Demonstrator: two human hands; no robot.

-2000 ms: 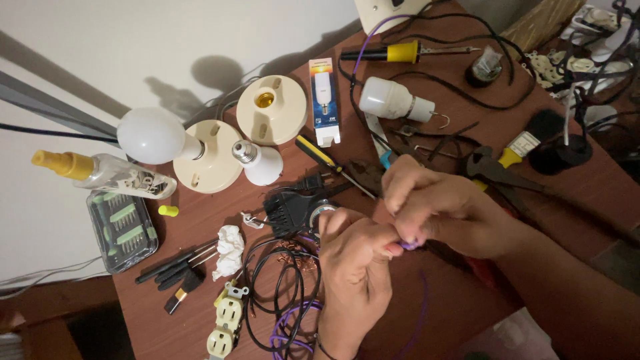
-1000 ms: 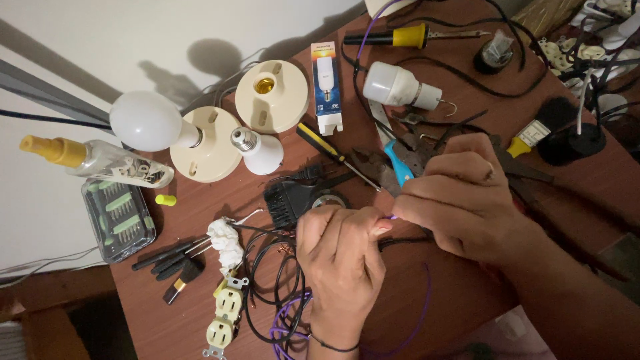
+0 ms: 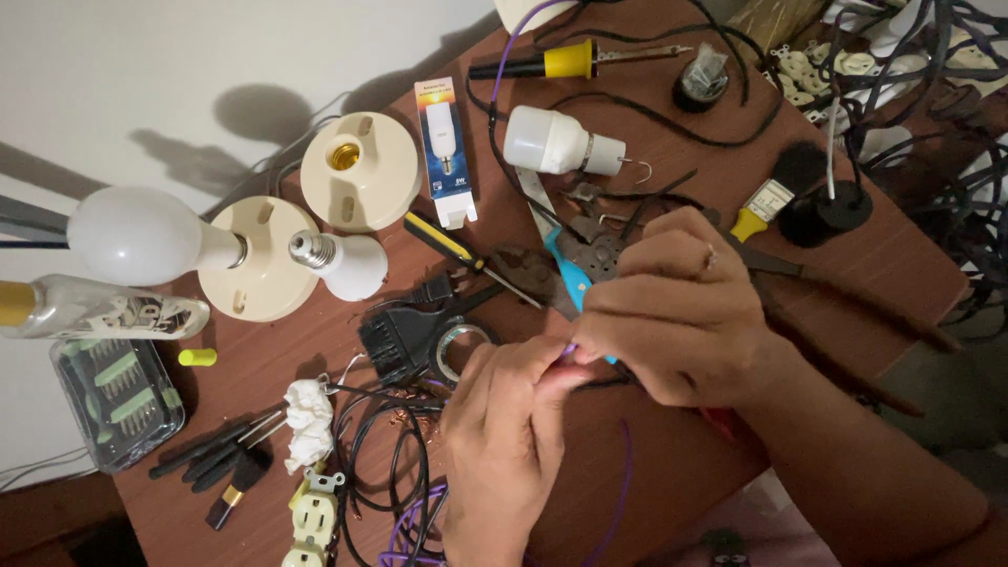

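My left hand (image 3: 508, 425) and my right hand (image 3: 677, 315) meet near the middle of the view, fingertips pinched on a short bit of purple wire (image 3: 568, 349). The fingers hide most of that piece. Under my right hand lie a utility knife with a blue handle (image 3: 568, 272) and worn pliers (image 3: 594, 252). A roll of tape (image 3: 461, 350) and a black brush (image 3: 394, 342) rest just beyond my left hand. Coiled black wire (image 3: 386, 465) with purple wire (image 3: 409, 524) lies left of that hand, beside a cream duplex receptacle (image 3: 315, 516).
Two cream lamp holders (image 3: 378, 173), a large white bulb (image 3: 138, 236), a smaller bulb (image 3: 350, 264), a bulb box (image 3: 445, 150), a screwdriver (image 3: 445, 240) and a soldering iron (image 3: 567, 61) lie across the back. A bit set (image 3: 118, 402) sits at the left, a paintbrush (image 3: 764, 209) at the right.
Both hands have stayed together at the purple wire, with fingers shifting. The blue knife handle, plain a second ago, is now partly behind my right hand.
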